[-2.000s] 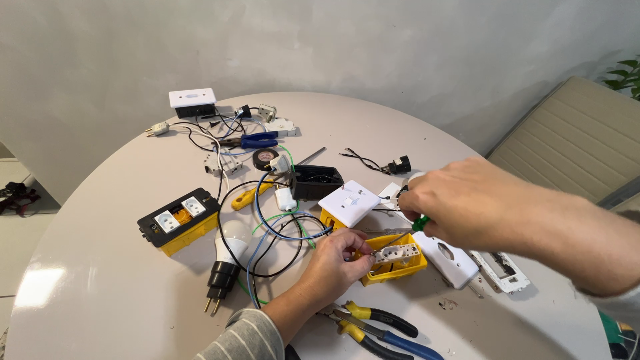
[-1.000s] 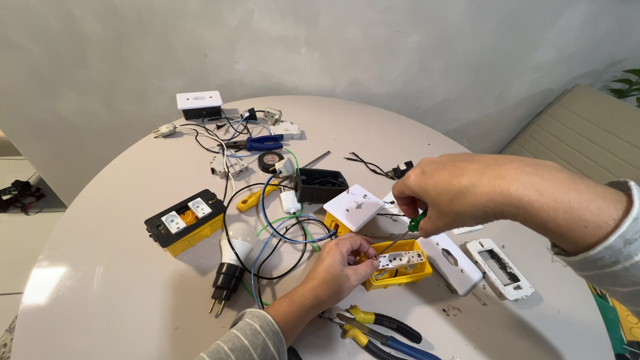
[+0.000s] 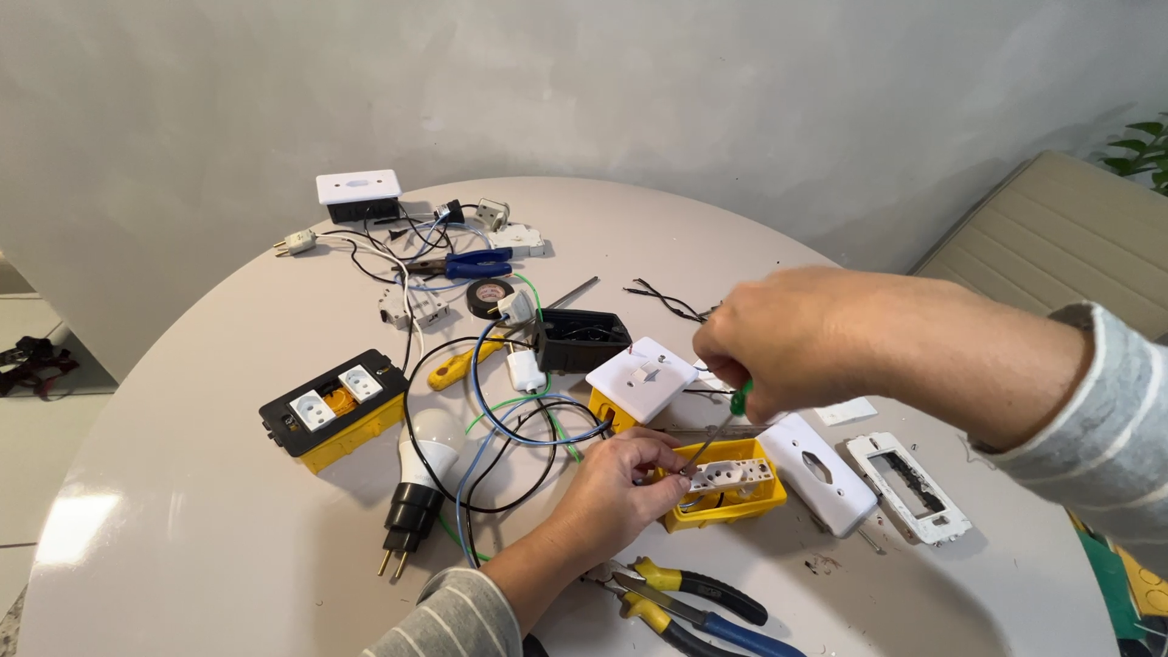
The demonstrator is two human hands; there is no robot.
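My right hand (image 3: 776,342) grips a screwdriver by its green handle (image 3: 741,398), with the shaft slanting down to the left. The tip meets the left end of a white socket module (image 3: 730,475), which sits in a yellow electrical box (image 3: 727,516). Thumb and fingers of my left hand (image 3: 630,488) pinch at that same end of the module; what lies between the fingertips is hidden. Against the box's right side leans a white cover plate (image 3: 818,474). Behind my left hand, a white switch plate (image 3: 641,381) tops another yellow box.
Pliers with yellow and black handles (image 3: 721,593) lie near the front edge. Left are a bulb in a black plug-in holder (image 3: 415,506), looped wires and a yellow box with two sockets (image 3: 338,411). A white mounting frame (image 3: 908,488) lies right; blue-handled pliers (image 3: 479,265) lie farther back.
Both hands stay at the yellow box with the screwdriver at the left end of the module. My right hand's grip on the handle has shifted slightly.
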